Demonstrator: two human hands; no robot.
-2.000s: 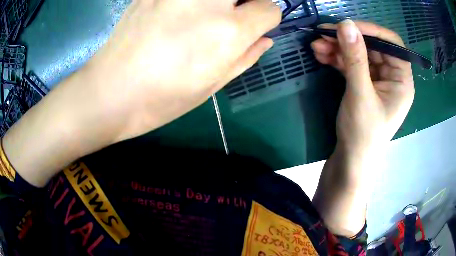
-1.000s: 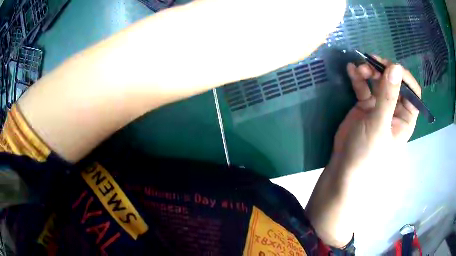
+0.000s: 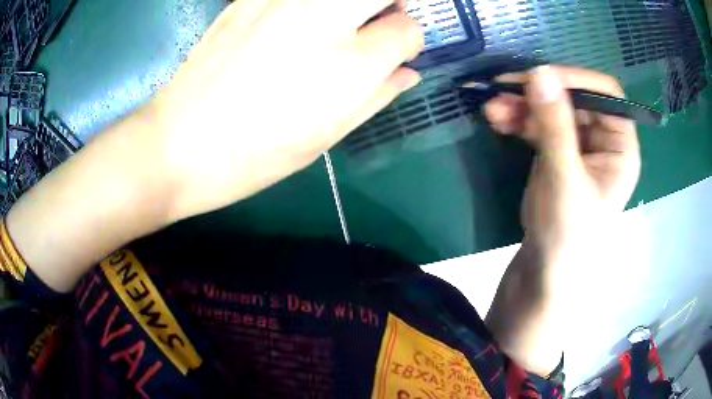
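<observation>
My left hand [image 3: 289, 70] reaches in from the left and holds a black plastic frame [image 3: 446, 53] at the top centre, its upper part cut off by the picture's edge. My right hand [image 3: 574, 125] holds black tweezers [image 3: 605, 104] like a pen, tips pointing left, just below the frame's lower right corner. The tips are blurred, so whether they hold a pad or touch anything cannot be told. The clear backing sheet [image 3: 375, 154], with rows of dark adhesive pads [image 3: 428, 111], lies under the frame and tweezers.
A pile of black frames [image 3: 23, 101] lies at the far left on the green mat [image 3: 406, 206]. A thin pale line [image 3: 337, 195] runs below my left hand. Dark, finely striped material [image 3: 681, 66] lies at the far right. A red and black object [image 3: 642, 358] shows at the bottom right.
One second ago my left hand was partly out of view at the top; it is now back with the frame visible. My right hand has moved left and up with the tweezers.
</observation>
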